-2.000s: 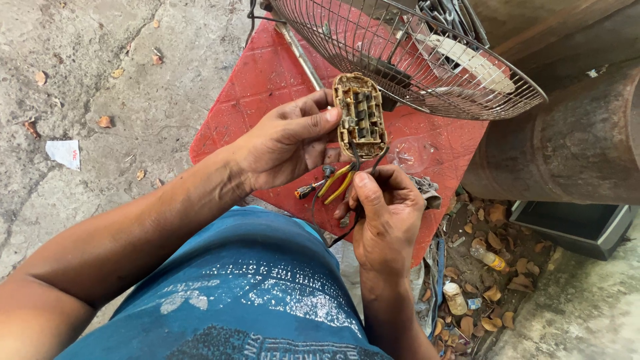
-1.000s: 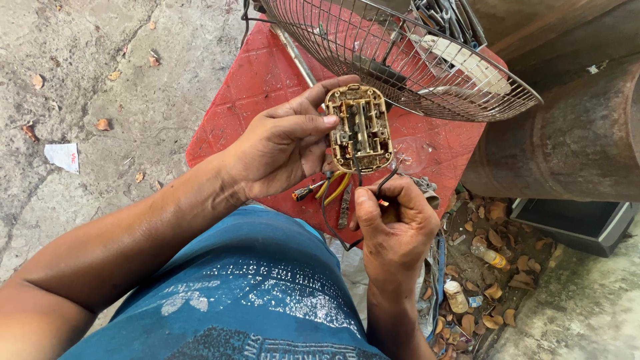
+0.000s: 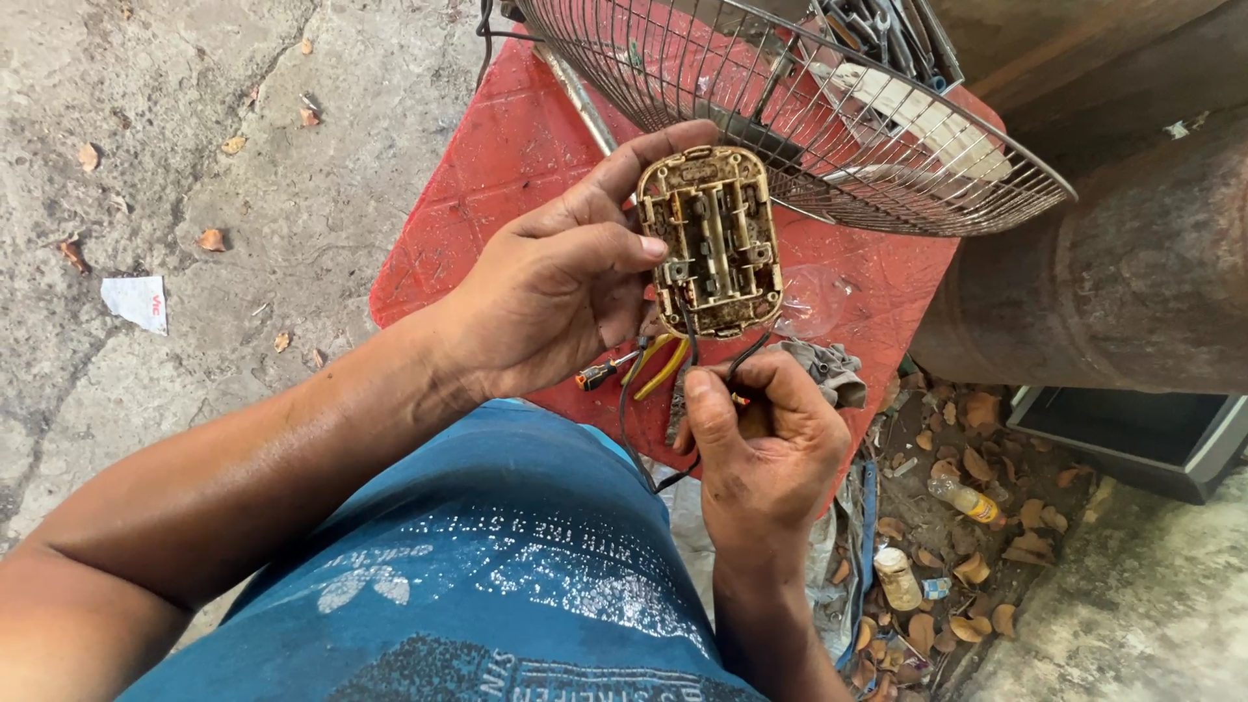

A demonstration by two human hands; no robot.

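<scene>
My left hand (image 3: 575,263) grips a dirty, rounded plastic housing (image 3: 717,244) by its left edge, thumb on the rim. Its inner side faces me, showing metal contact strips, small posts and brown grime; it looks like the inside of a power strip. Black wires (image 3: 746,356) run from its lower end to my right hand (image 3: 760,419), which pinches them between thumb and fingers just below. Behind the hands, yellow-handled pliers (image 3: 663,369) and a screwdriver (image 3: 600,372) lie on a red stool or tabletop (image 3: 458,234). A grey rag (image 3: 827,372) lies beyond my right hand.
A wire fan guard (image 3: 877,127) leans over the top of the red surface, near a metal rod (image 3: 575,97) and a container of wrenches (image 3: 882,29). A rusty metal drum (image 3: 1102,273), a dark open box (image 3: 1131,429), leaves and plastic bottles (image 3: 897,577) are at right.
My left hand has turned the housing from an oblique angle so its inner side faces the camera more fully. My right hand keeps its hold on the wires below it.
</scene>
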